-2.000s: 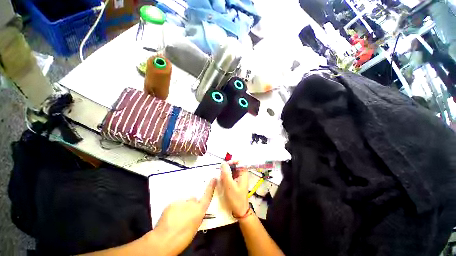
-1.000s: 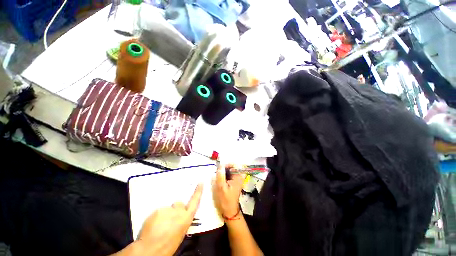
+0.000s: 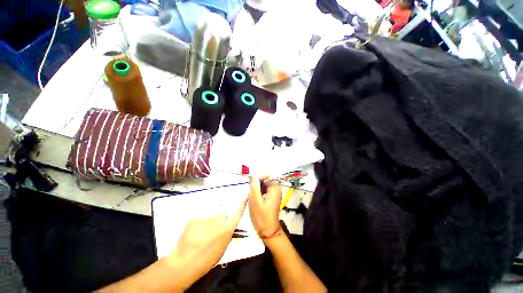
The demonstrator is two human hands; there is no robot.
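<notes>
An open notebook (image 3: 178, 220) with white pages and a dark edge lies at the front edge of the white table. My left hand (image 3: 209, 232) rests on the page, fingers extended toward its upper right, holding nothing. My right hand (image 3: 265, 207) is at the page's right edge, closed around a thin reddish pen (image 3: 289, 175) that points right. The pen's other end is hidden in the fingers. A small dark forked item (image 3: 239, 233) lies low on the page beside my left hand; I cannot tell what it is.
A striped wrapped bundle (image 3: 117, 147) lies behind the notebook. Behind it stand a brown thread cone (image 3: 131, 91), three black cones (image 3: 207, 111) and a steel flask (image 3: 209, 54). Yellow-handled snips (image 3: 287, 197) lie right of my right hand. A tall dark garment pile (image 3: 401, 149) fills the right.
The view has shifted, and the table items appear moved within it. My left hand has moved up and right over the page, toward my right hand. My right hand still holds the pen.
</notes>
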